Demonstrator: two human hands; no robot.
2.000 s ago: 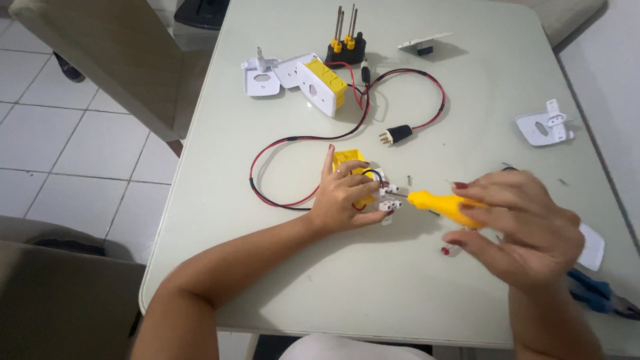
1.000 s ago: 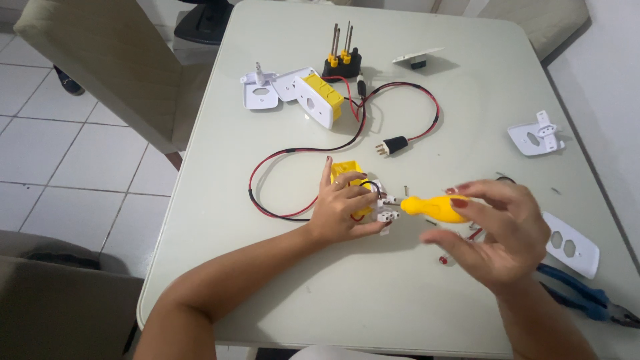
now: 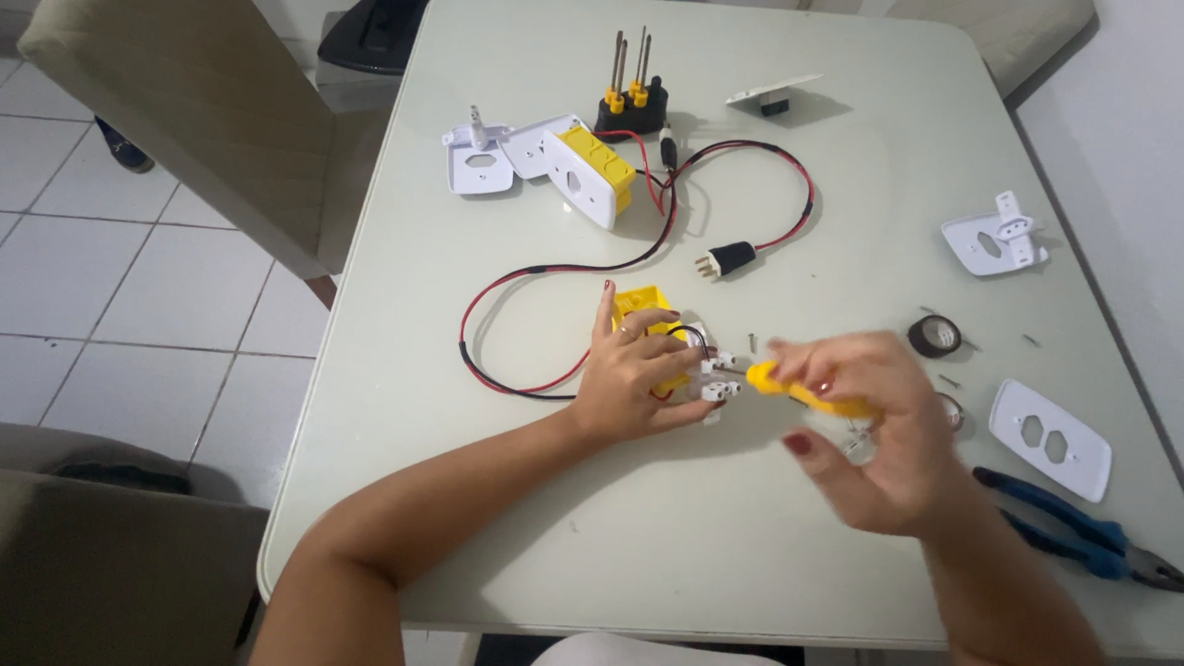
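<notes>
My left hand [image 3: 638, 375] presses on a yellow plastic electrical box [image 3: 645, 301] and holds white socket modules [image 3: 721, 377] at its right side. A black wire loop [image 3: 689, 331] runs to the modules. My right hand [image 3: 869, 425] grips the yellow handle of a screwdriver [image 3: 805, 390] with the fingers, the thumb spread away from it. Its shaft points left to the modules; whether the tip sits in a screw cannot be told. A red and black cable [image 3: 546, 269] curves from beneath my left hand to a black plug [image 3: 731, 259].
At the back are a screwdriver stand [image 3: 632, 116], a yellow box with white faceplate [image 3: 580, 180], more white plates [image 3: 481, 171] and a tilted plate [image 3: 775, 91]. On the right lie a socket plate [image 3: 990, 242], black tape [image 3: 934, 336], a two-opening faceplate [image 3: 1050, 439], blue-handled pliers [image 3: 1064, 523] and loose screws [image 3: 950, 381].
My right hand has shifted around the screwdriver handle, its thumb now off the handle. My left hand stays on the yellow box and modules.
</notes>
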